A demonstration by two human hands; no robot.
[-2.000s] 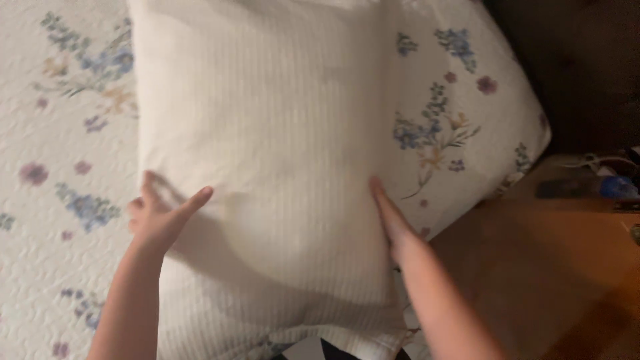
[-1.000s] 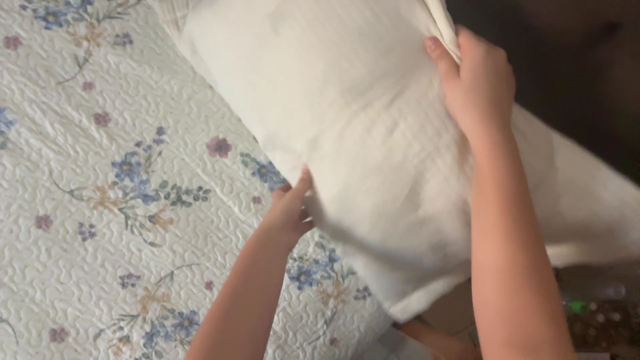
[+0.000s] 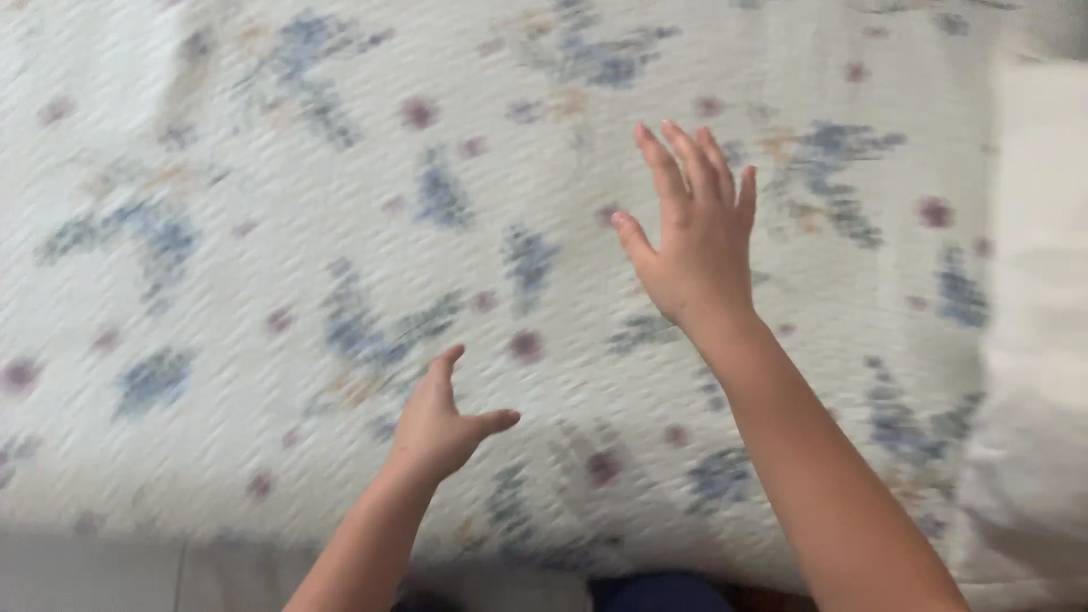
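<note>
A white quilted bedspread with blue and purple flowers [image 3: 544,382] spreads across most of the view. Over its middle, right of centre, is my right hand [image 3: 701,234], fingers spread and holding nothing. Lower and further left, near the bed's front edge, my left hand [image 3: 442,421] has its thumb and a finger apart, with nothing in it; its other fingers are hidden. Whether either hand touches the cloth I cannot tell. A white pillow [image 3: 1033,340] lies at the right edge, partly out of view, apart from both hands.
Below the bed's front edge a grey tiled floor [image 3: 85,569] shows at the lower left. Something dark blue [image 3: 659,591], only partly in view, is at the bottom centre.
Both hands have let go of the white pillow, which they held one second ago. It now lies at the right. The view has shifted largely onto the bedspread.
</note>
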